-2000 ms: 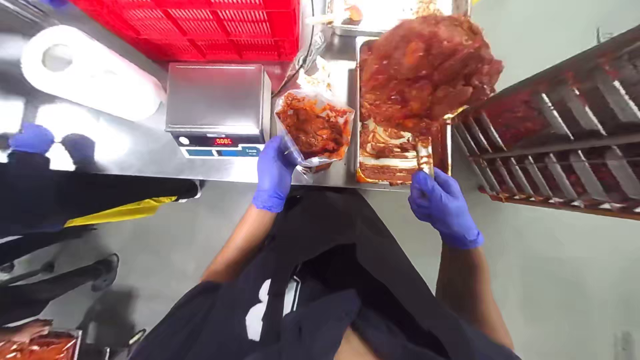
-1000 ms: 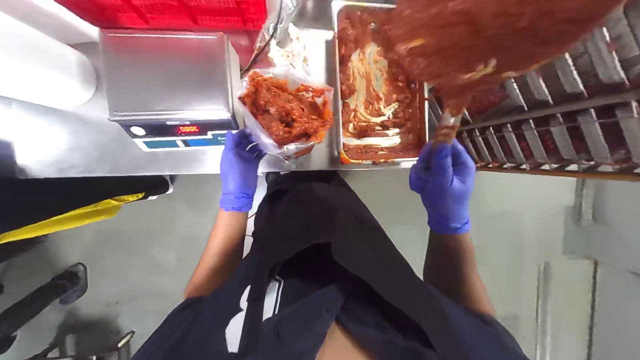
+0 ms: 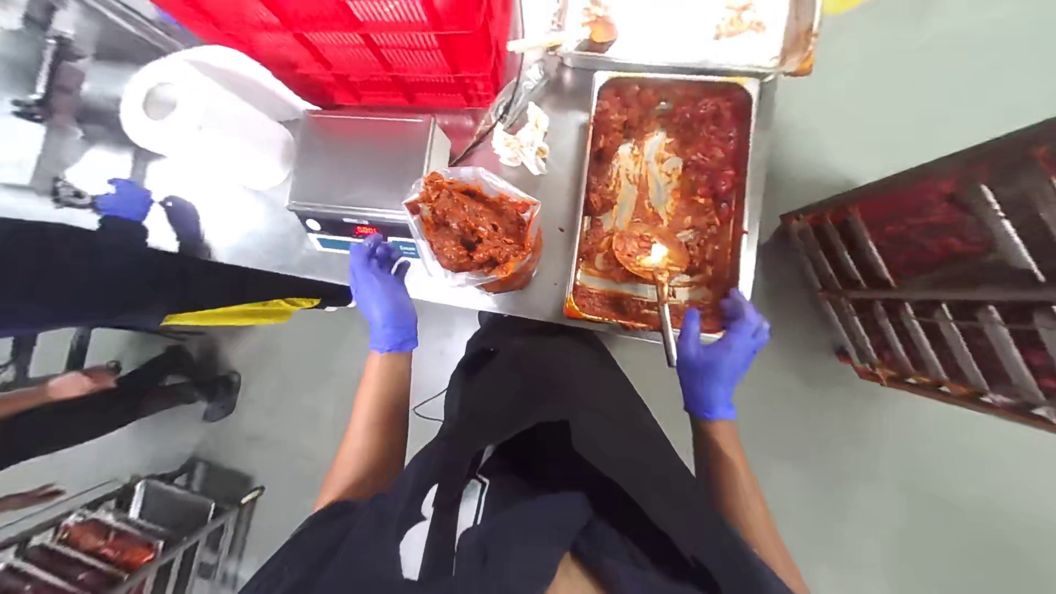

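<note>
A metal tray (image 3: 752, 165) holds a thin layer of red marinated food. In it lies a metal ladle (image 3: 652, 252), its handle over the near rim. My right hand (image 3: 720, 355), in a blue glove, is spread beside the handle and holds nothing. My left hand (image 3: 382, 293), also gloved, is empty with fingers apart at the front edge of the digital scale (image 3: 363, 165). Between scale and tray stands an open clear plastic bag (image 3: 474, 227) filled with red sauced food; my left hand is just left of it.
Behind the scale is a red plastic crate (image 3: 396, 49), with a paper roll (image 3: 214, 115) at left. A crumpled paper (image 3: 524, 142) lies behind the bag. A second tray (image 3: 685, 62) is farther back. A tray rack (image 3: 924, 289) stands right; another person's gloved hand (image 3: 124, 200) is far left.
My right hand has let go of the ladle, which was raised and loaded with red food and now lies in the tray. My left hand has come off the bag it held in the oldest frame.
</note>
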